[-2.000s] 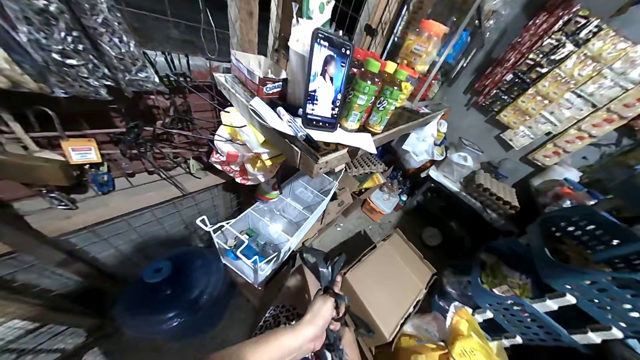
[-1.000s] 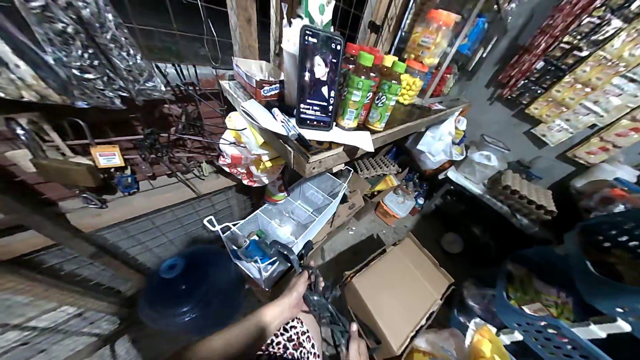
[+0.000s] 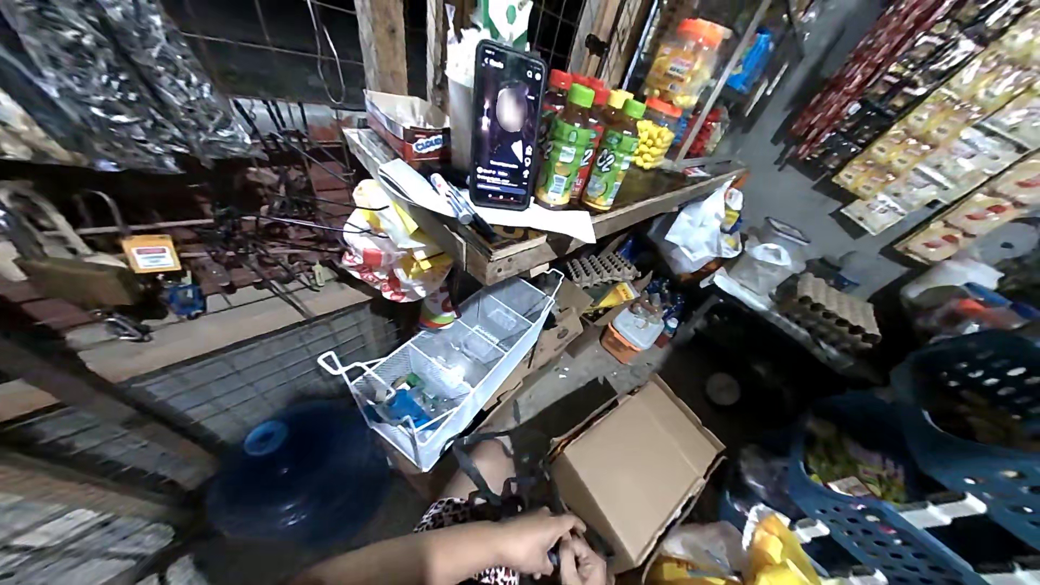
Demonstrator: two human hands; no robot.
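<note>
Near the bottom centre, my left hand [image 3: 540,540] is closed on a bundle of dark straps [image 3: 508,487], whose material I cannot tell. My right hand [image 3: 583,561] meets it at the lower edge of the view, fingers bent against the same bundle; part of this hand is out of frame. The straps hang over my lap, beside an upturned or closed cardboard box [image 3: 634,471]. A white wire basket [image 3: 463,366] with small packets inside lies beyond my hands. A smartphone [image 3: 508,126] with a lit screen stands upright on the wooden shelf above.
Bottled drinks [image 3: 569,146] and a plastic jar [image 3: 686,65] share the wooden shelf [image 3: 520,264]. A blue water container [image 3: 296,479] stands at lower left. Blue perforated baskets [image 3: 873,520] are at right, near yellow bags [image 3: 780,552]. Egg trays [image 3: 833,309] lie farther back.
My two hands, apart one second ago, are now together at the lower edge, lower and farther right. The dark bundle is still with them. The phone's screen picture has changed.
</note>
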